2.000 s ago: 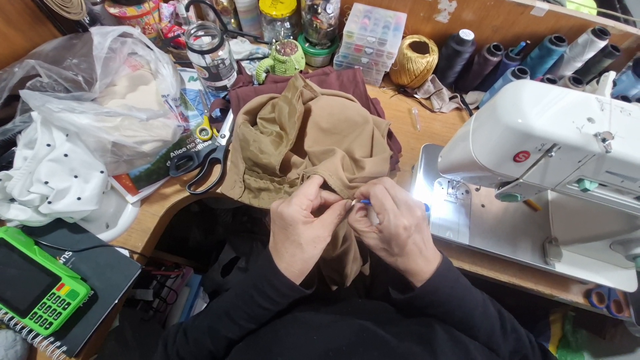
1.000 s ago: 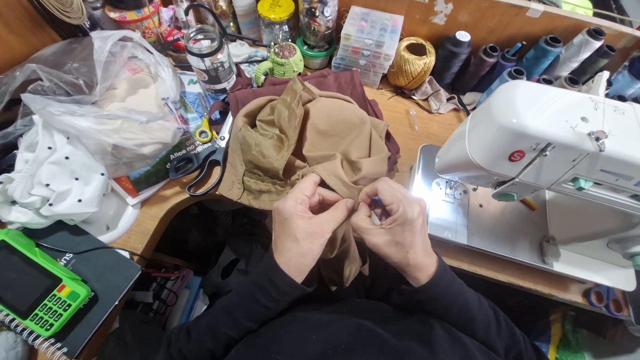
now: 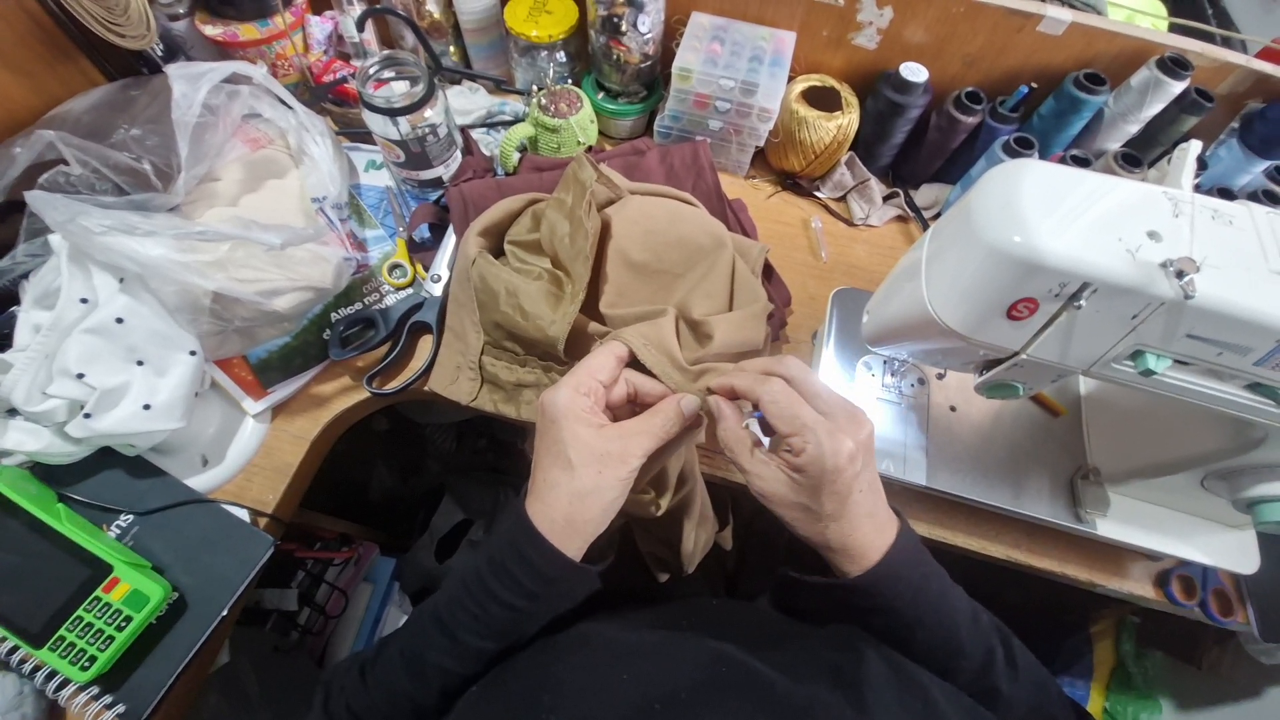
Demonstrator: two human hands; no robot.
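Observation:
A tan fabric garment (image 3: 680,260) lies bunched on the wooden table, over folded maroon cloth (image 3: 640,165). My left hand (image 3: 610,440) pinches the garment's edge between thumb and fingers. Close beside it on the right, my right hand (image 3: 800,440) has its fingertips on the same edge. A small blue and white tool (image 3: 758,425) shows partly between the fingers of my right hand; its tip is hidden. Part of the garment hangs down below my hands, past the table's front edge.
A white sewing machine (image 3: 1080,260) stands at the right. Black-handled scissors (image 3: 405,330) lie left of the garment, near a plastic bag (image 3: 200,200). Thread spools (image 3: 895,115), a bobbin case (image 3: 725,85) and a glass jar (image 3: 410,120) line the back. A green card terminal (image 3: 80,580) lies at lower left.
The fingers of my right hand have shifted around the blue and white tool, which shows less than two seconds ago. Both hands remain at the garment's edge.

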